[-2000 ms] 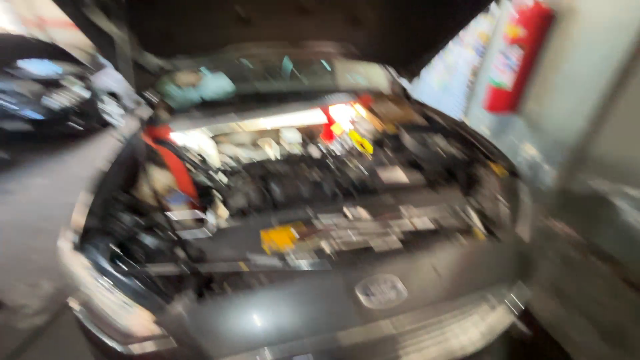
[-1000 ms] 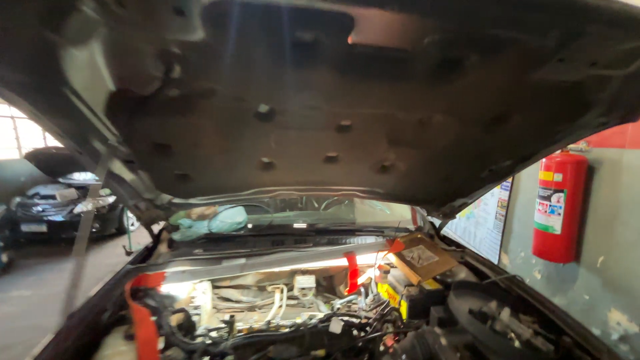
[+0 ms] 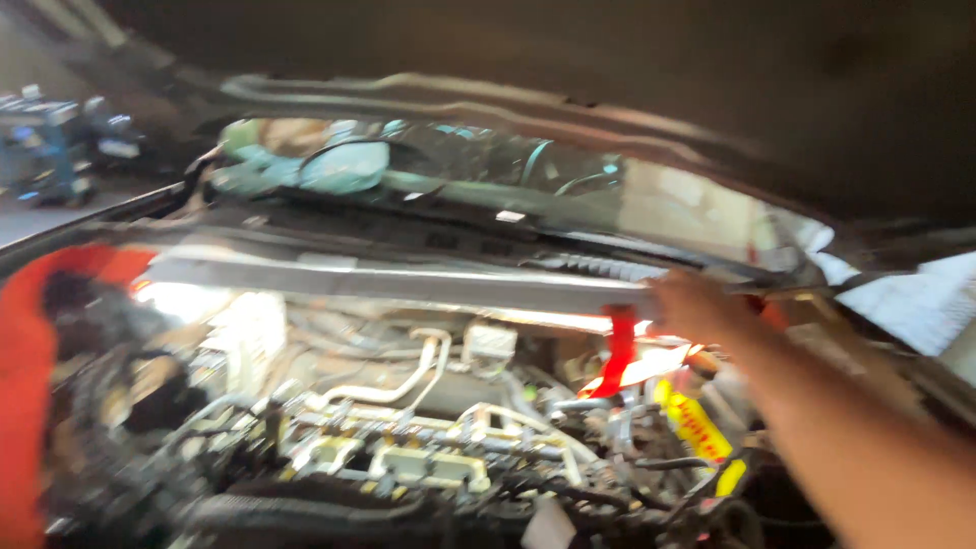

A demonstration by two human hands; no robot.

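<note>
My right hand (image 3: 686,305) reaches in from the lower right to the right end of a long grey bar-shaped work light (image 3: 396,288), which lies across the rear of the engine bay and shines down on it. The fingers are at the bar's end; blur hides whether they close around it. A red strap (image 3: 619,351) hangs from the bar just left of the hand. Below the hand is a yellow tag or wrapper (image 3: 698,427) bearing writing. The exposed engine (image 3: 427,450), with metal pipes, fills the lower middle. My left hand is out of view.
The raised hood (image 3: 534,69) hangs low overhead. Behind the bar are the windshield (image 3: 496,168) and the cowl. A red cover or cloth (image 3: 27,381) lines the left side. A brown cardboard piece (image 3: 831,343) lies under my forearm; a blue cart (image 3: 46,145) stands far left.
My right hand and forearm have come into view at the bar's right end. The view has moved closer over the engine bay.
</note>
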